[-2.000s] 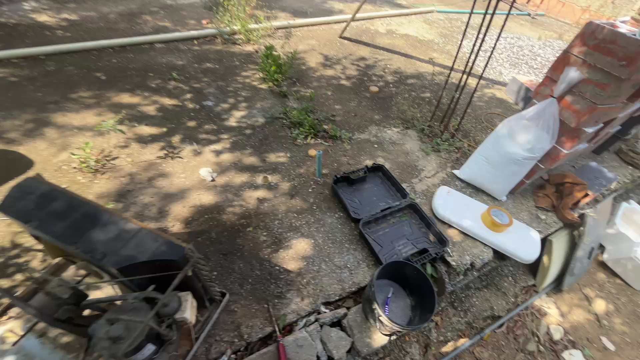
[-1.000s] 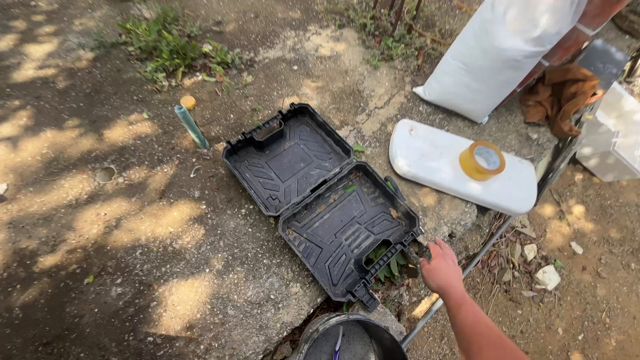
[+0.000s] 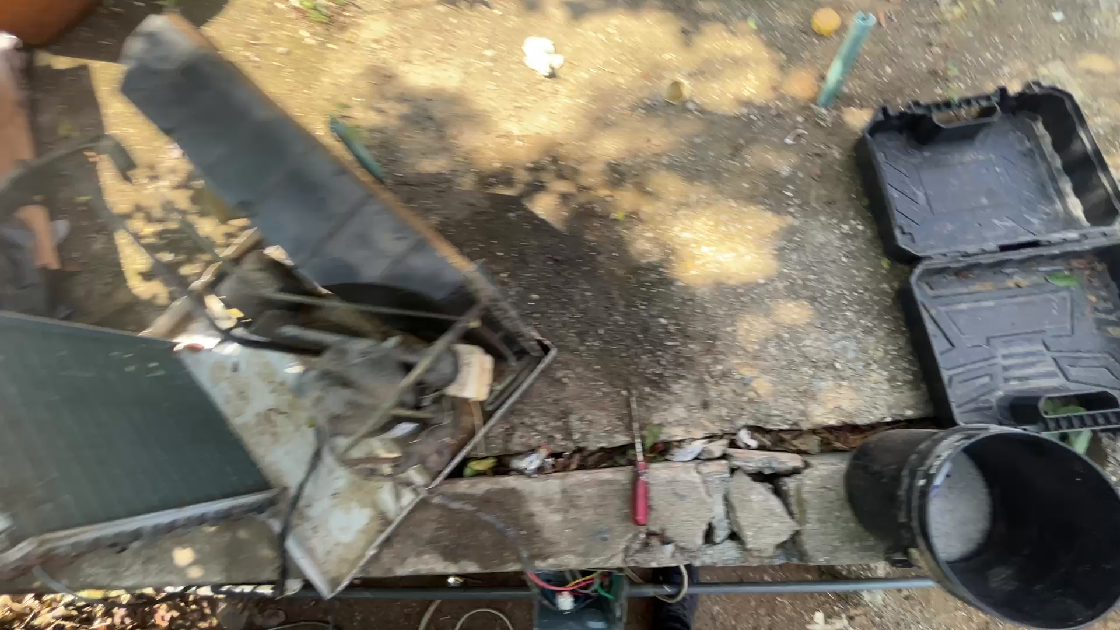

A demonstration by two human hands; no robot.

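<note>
Neither of my hands shows in the head view now. A screwdriver with a red handle point(image 3: 640, 494) lies on the broken concrete edge, its shaft pointing away from me. Right of it stands a black bucket point(image 3: 884, 490) with pale material inside. Behind the bucket a black plastic tool case point(image 3: 997, 324) lies spread open, with a few leaves in it. Coloured wires point(image 3: 573, 582) come out of a dark box point(image 3: 579, 612) at the bottom edge.
At the left lies a metal frame with old machine parts point(image 3: 376, 394), beside a dark panel point(image 3: 297, 175) and a finned, radiator-like panel point(image 3: 114, 429). Broken concrete pieces point(image 3: 759, 512) line the edge. A grey pipe point(image 3: 787, 586) runs below it. A green tube point(image 3: 846, 59) stands up from the ground.
The view has swung left. The hand that was at the tool case's edge one second ago is out of view. The case remains open.
</note>
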